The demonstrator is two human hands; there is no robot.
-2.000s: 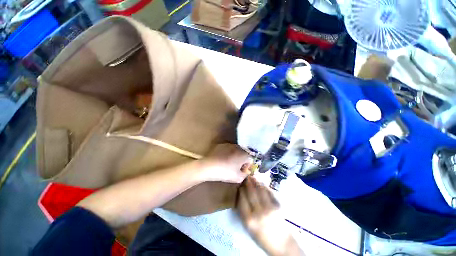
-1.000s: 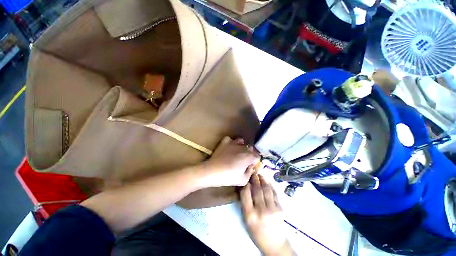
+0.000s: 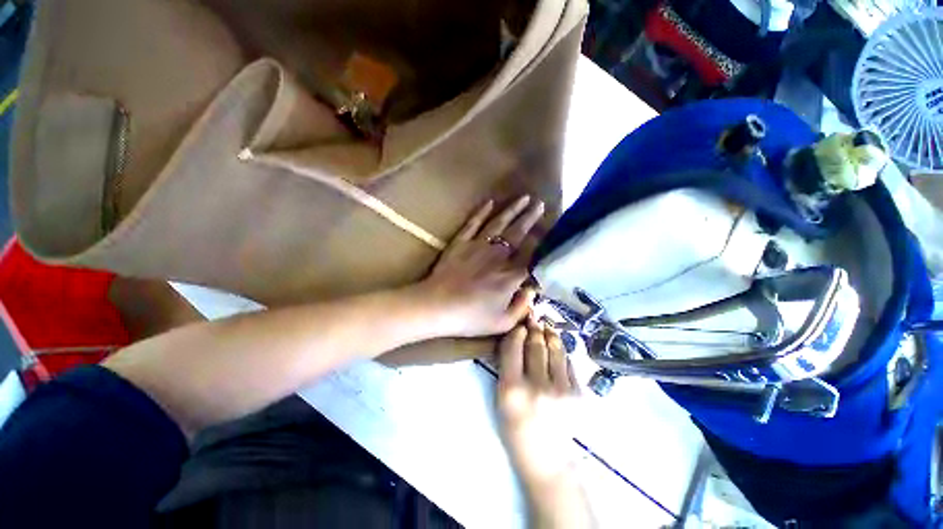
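A large brown bag body [image 3: 341, 227] lies on the white table, its open mouth towards the upper left. A pale edge strip [image 3: 393, 216] runs across it towards my left hand. My left hand [image 3: 486, 271] lies on the bag with fingers spread, thumb at the bag edge by the presser foot [image 3: 567, 318]. My right hand [image 3: 538, 387] is just below, fingertips at the same edge and touching or nearly touching the left thumb. The fingertips hide what lies between them. An orange-brown label patch [image 3: 369, 81] and a zippered pocket [image 3: 81, 165] show inside the bag.
The blue-covered sewing machine head [image 3: 713, 248] stands close right of both hands. A red crate [image 3: 57, 300] is at the lower left below the bag. The white table [image 3: 403, 434] edge runs diagonally past my lap. A white fan [image 3: 910, 88] is at the upper right.
The view has moved closer to the work. The bag has swung round slightly beside the needle. The fingers of my left hand have spread flat on the bag; my right hand stays at the edge.
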